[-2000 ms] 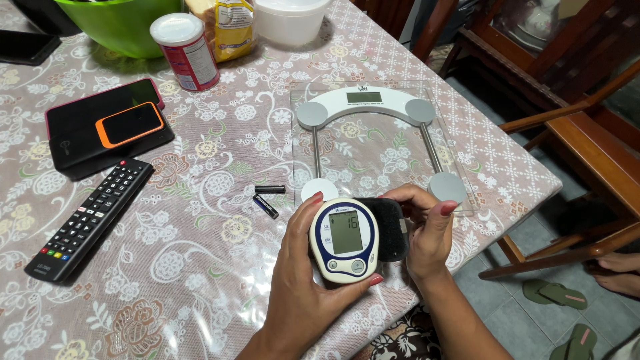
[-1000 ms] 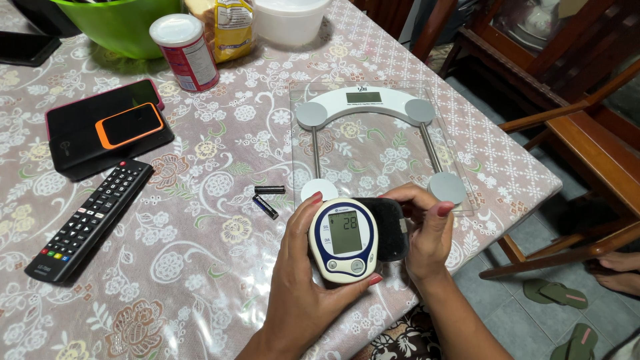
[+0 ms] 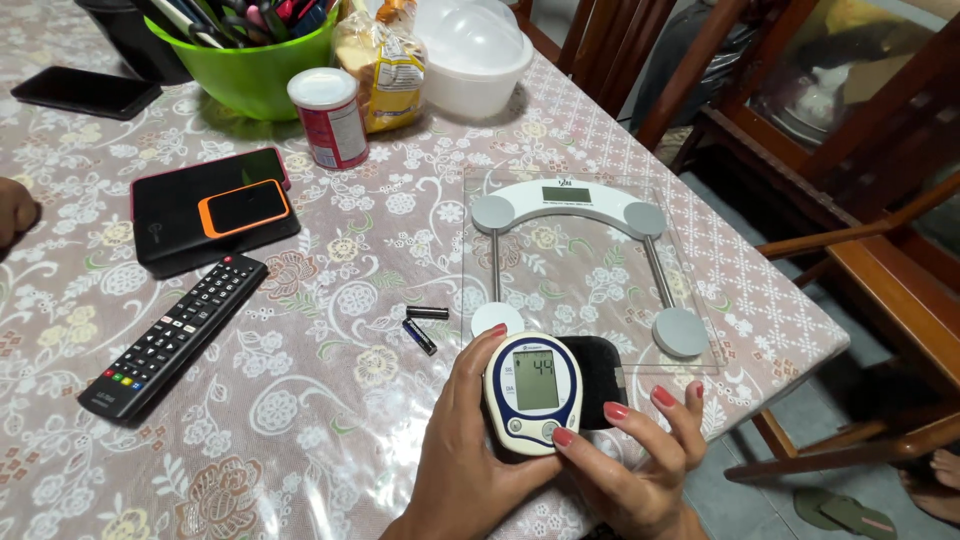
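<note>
My left hand (image 3: 469, 442) holds a white and blue wrist blood pressure monitor (image 3: 534, 394) from its left side and below. The monitor's display shows 49, and a black cuff (image 3: 596, 375) extends behind it to the right. My right hand (image 3: 645, 450) has its fingers spread, with one fingertip at the round button on the lower right of the monitor. Just left of the monitor lie two small batteries, one black (image 3: 427, 312) and one dark blue (image 3: 418, 336). A glass bathroom scale (image 3: 577, 274) lies behind the monitor, on the flowered tablecloth.
On the left are a remote control (image 3: 176, 337), a black box-like device (image 3: 161, 225) and an orange-edged device (image 3: 246, 210). Behind stand a red can (image 3: 330, 124), a bread bag (image 3: 394, 82), a green bowl (image 3: 247, 79) and a plastic tub (image 3: 480, 75). Another person's hand (image 3: 13, 212) rests at the left edge.
My right hand has let go of the cuff and its fingertip has come to the monitor's button. The displayed number has risen from 16 through 28 to 49. Another person's hand has appeared at the left.
</note>
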